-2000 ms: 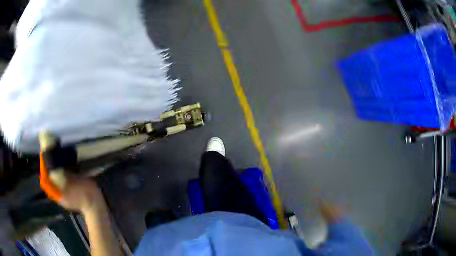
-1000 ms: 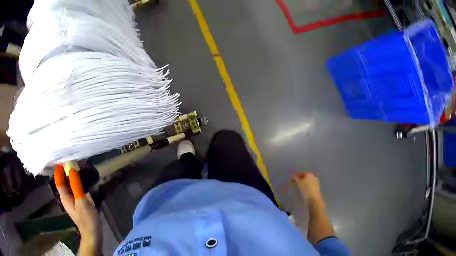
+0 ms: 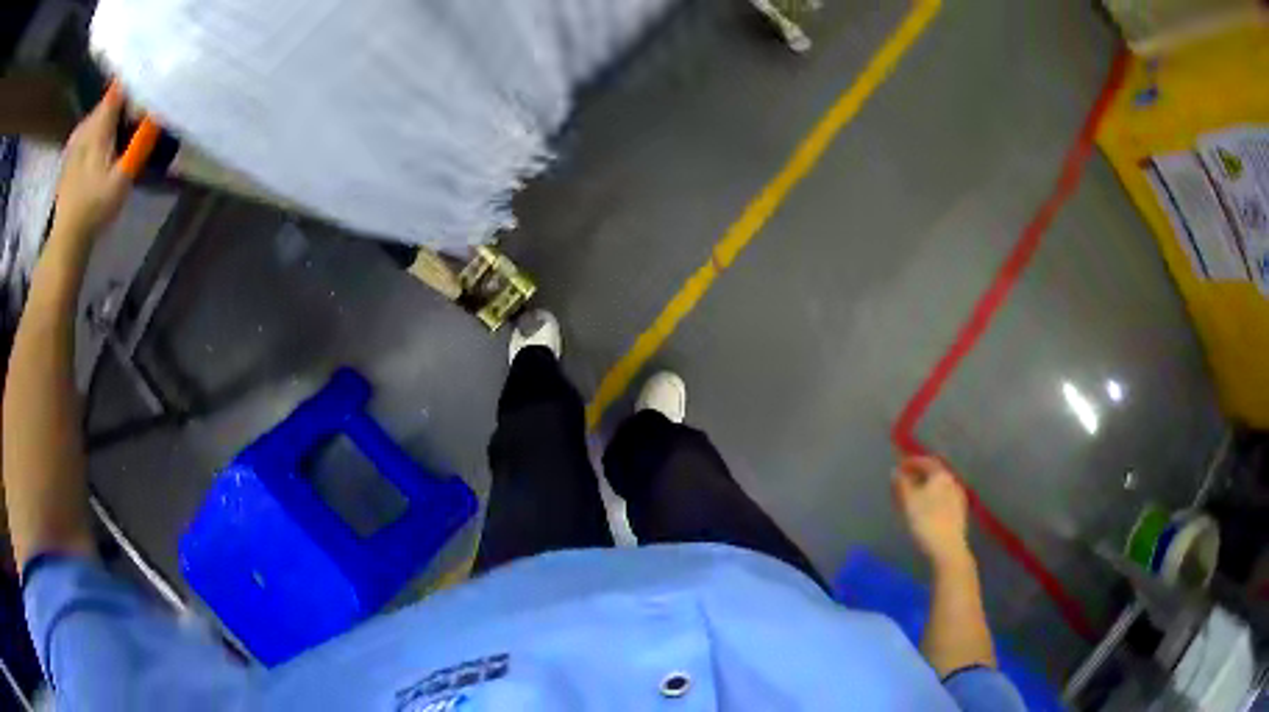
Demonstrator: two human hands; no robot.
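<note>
A thick row of white cables (image 3: 348, 111) hangs over a wheeled rack at the upper left, its cut ends fanned to the right and blurred. The rack's brassy base end (image 3: 490, 288) shows on the floor below them. My left hand (image 3: 105, 160), with orange finger cots, is closed at the rack's near end beside the cables; the part under the fingers is mostly hidden. My right hand (image 3: 932, 504) hangs low at the right, away from the rack, fingers curled, with nothing visible in it.
A blue plastic stool (image 3: 327, 515) stands at the lower left, beside my legs. A metal frame (image 3: 132, 334) stands left of it. Yellow (image 3: 724, 257) and red (image 3: 1002, 285) lines cross the floor. A yellow surface with papers (image 3: 1232, 209) is at the right. A reel (image 3: 1187, 549) is at the lower right.
The view has turned and moved. The cables and rack base lie higher in view. The blue stool shows fully at the left, and the blue bin at the right has left view. My left arm is stretched farther forward.
</note>
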